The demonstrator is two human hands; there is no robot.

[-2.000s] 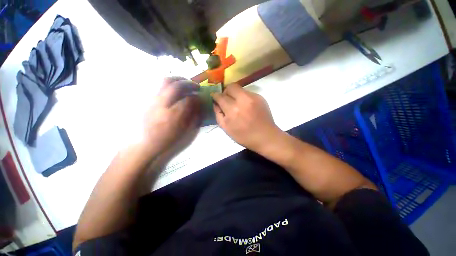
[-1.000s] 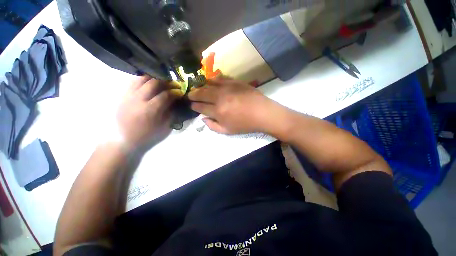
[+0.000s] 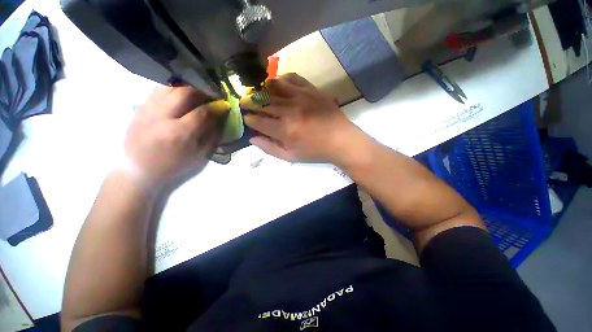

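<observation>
A small fabric piece lies at the needle area, yellow-green under the lamp, with a dark edge below it. My left hand holds its left side, fingertips close to the presser foot. My right hand has its fingertips on the right side, close beside the needle parts. The fingers hide much of the piece. The dark sewing machine head hangs over my fingertips, with a knurled metal knob. An orange-red strip stands just behind my right fingers.
A stack of cut pieces lies at left, with a fanned bundle above it. A larger blue-grey piece lies under the arm. Dark snips and a red-handled tool lie at right. A blue basket stands below the table's edge.
The view has shifted, and more of the machine head shows than two seconds ago. Both hands have come closer to the needle, and the fabric piece is now between them beside it.
</observation>
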